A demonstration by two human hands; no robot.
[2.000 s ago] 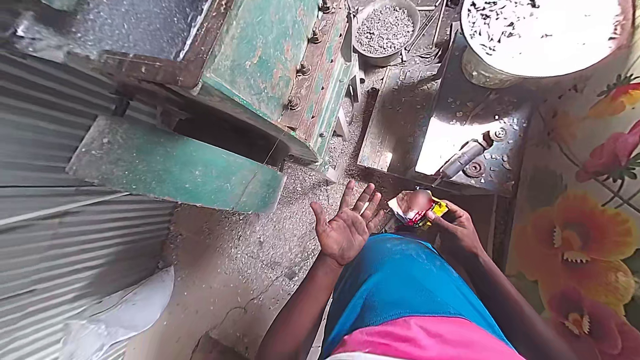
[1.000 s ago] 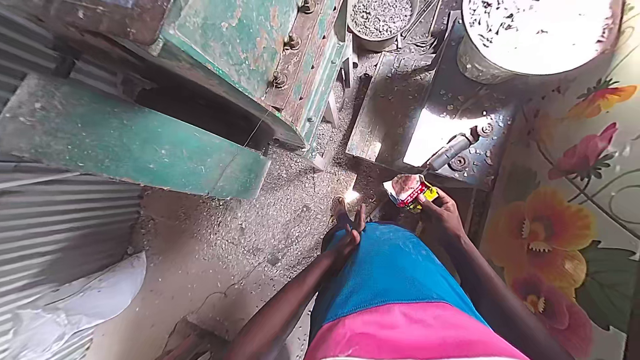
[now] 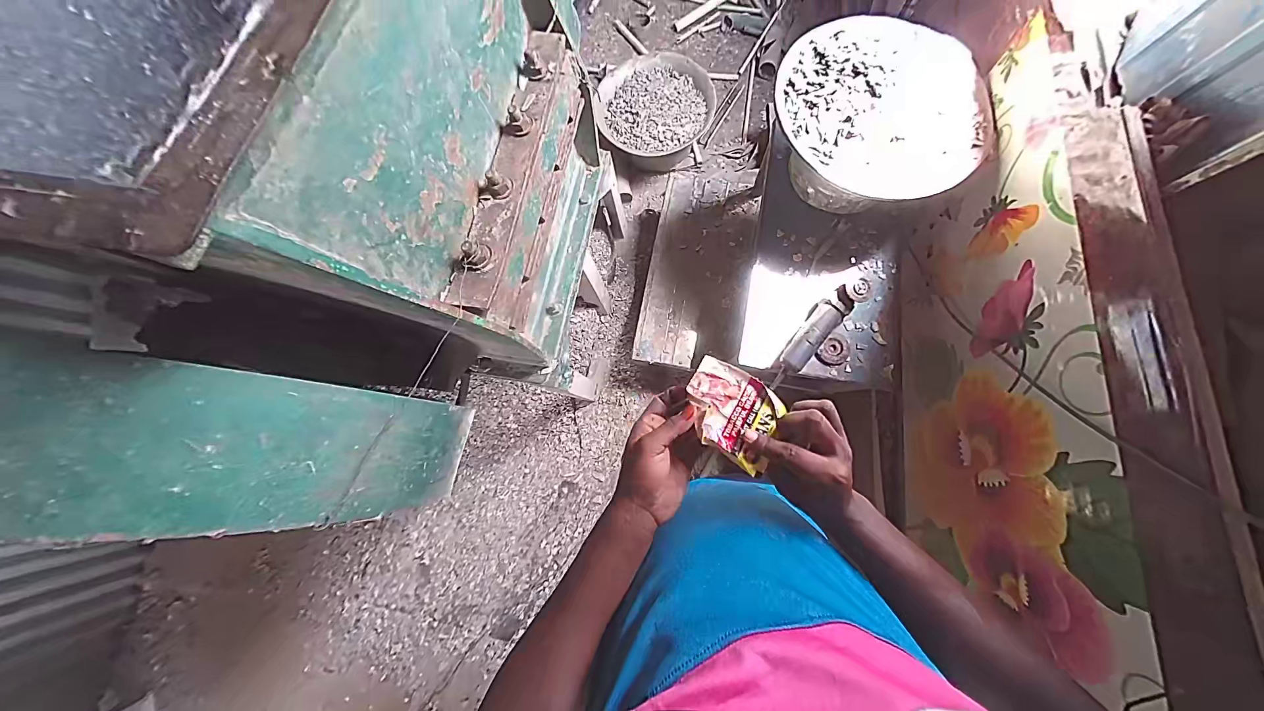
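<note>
Both of my hands are at a small printed packet (image 3: 733, 410), red, white and yellow, in front of my blue clothing. My right hand (image 3: 812, 452) grips its lower right part with the thumb on its face. At the packet's left edge is my left hand (image 3: 660, 456), its fingers bent against it; how firmly they hold is partly hidden. Just beyond the packet, an angle grinder (image 3: 812, 336) lies on a low metal-topped bench (image 3: 874, 370), with a small round disc (image 3: 832, 350) beside it.
A green machine housing with bolts (image 3: 375, 148) stands at left, above a green metal chute (image 3: 227, 444). A bowl of grey chips (image 3: 654, 109) and a large bucket (image 3: 879, 109) sit at the far side. On the right runs a flowered sheet (image 3: 1027, 395) beside a wooden beam (image 3: 1136, 296). Chips litter the floor (image 3: 474, 563).
My left hand, open with palm up two seconds ago and lower near my clothing one second ago, has come to the packet's left edge. My right hand still holds the packet.
</note>
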